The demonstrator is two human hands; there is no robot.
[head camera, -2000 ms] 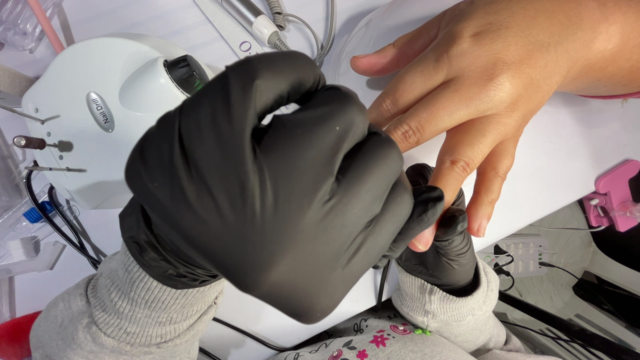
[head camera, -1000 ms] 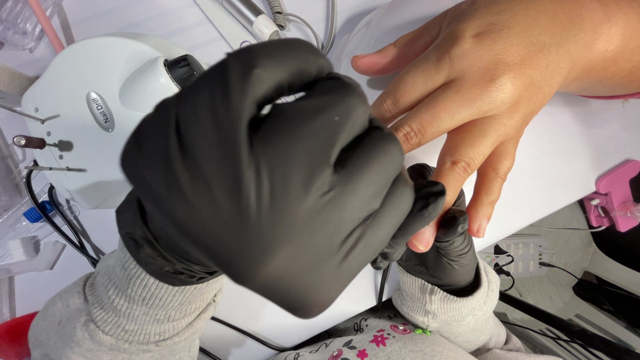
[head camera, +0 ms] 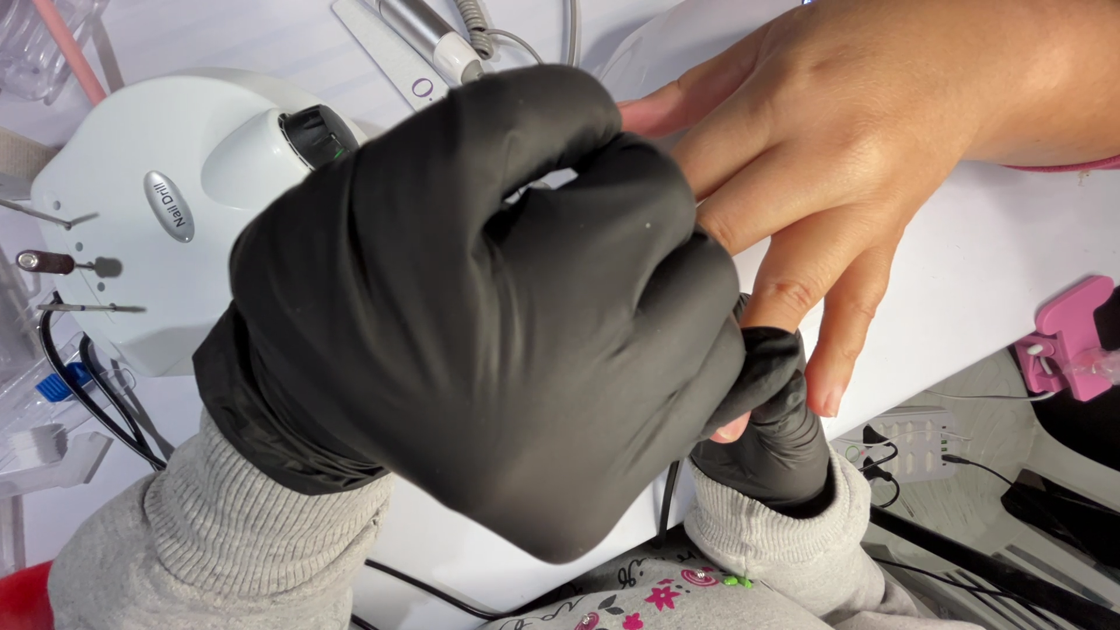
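My left hand (head camera: 490, 306), in a black glove, is curled with its back to the camera. It covers much of the middle of the view, and whatever lies inside its fingers is hidden. Beside it, lower right, my right hand (head camera: 774, 437), also black-gloved and partly hidden, grips one finger of another person's bare hand (head camera: 840, 149). That finger's tip shows between the black gloves. The bare hand reaches in from the upper right, palm down with fingers spread.
A white nail drill unit (head camera: 122, 157) stands at left, with bits upright along its edge. A silver drill handpiece (head camera: 429, 39) and a nail file (head camera: 385, 52) lie above. Clear plastic containers sit at far left. At right are a pink clamp (head camera: 1067, 341) and a power strip (head camera: 919, 442).
My left hand has turned slightly, and its upper knuckles now reach the other person's thumb. My right hand and the bare hand stay in about the same place.
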